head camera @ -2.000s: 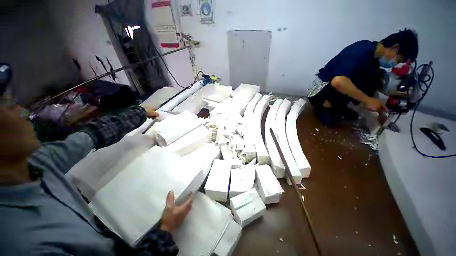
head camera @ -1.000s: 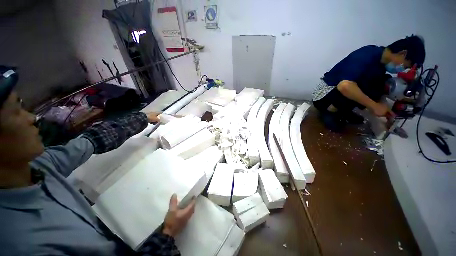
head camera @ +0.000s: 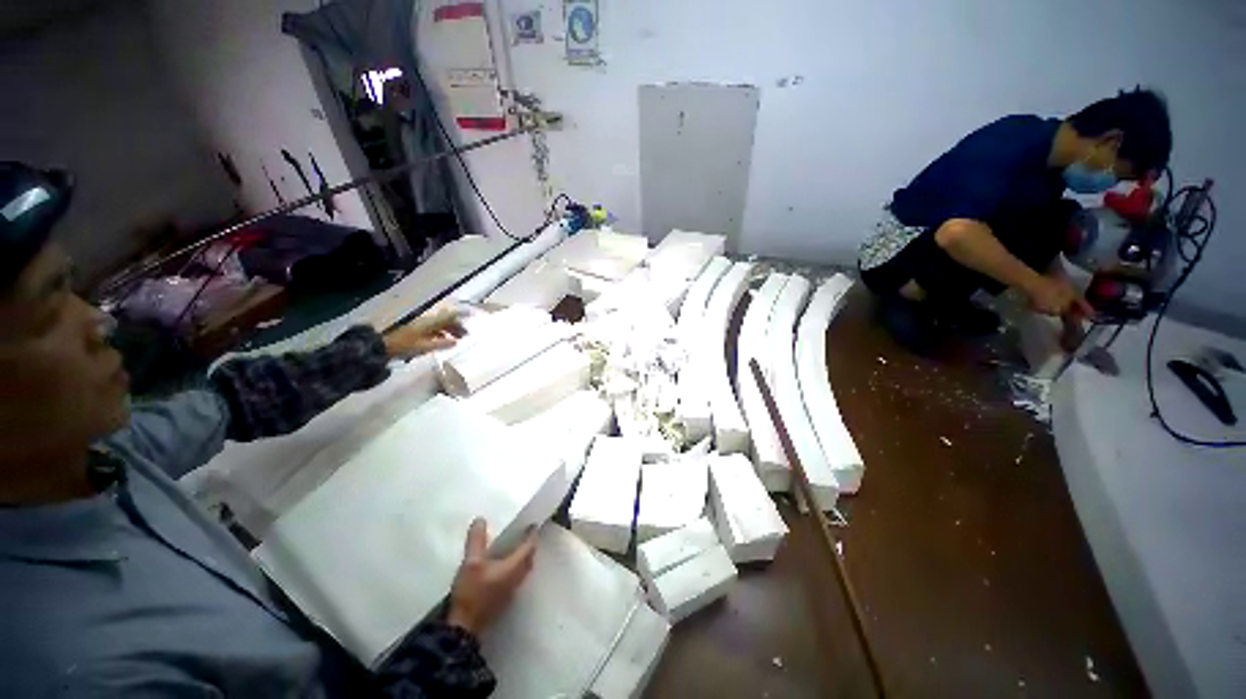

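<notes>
Neither my left hand nor my right hand is in view. A long brown stick (head camera: 824,526) lies slanted across the front, its far end over the curved cut bundles (head camera: 824,376) and its near end cut off by the bottom edge. Small cut blocks (head camera: 675,493) stand left of it. Loose white offcuts (head camera: 640,358) are heaped behind them. A person at the left has one hand on a large rectangular white bundle (head camera: 410,519) and the other reaching over the bundles behind it.
Another person squats on the brown table (head camera: 957,505), hands at a cloth cutting machine (head camera: 1123,290) beside a thick white fabric lay (head camera: 1161,519). A black curved object (head camera: 1202,389) and a cable lie on the lay. A long white roll (head camera: 513,266) lies at the back left.
The left person's reaching hand has shifted slightly, with its fingers now more spread. Their other hand stays at the large bundle. The view has shifted slightly.
</notes>
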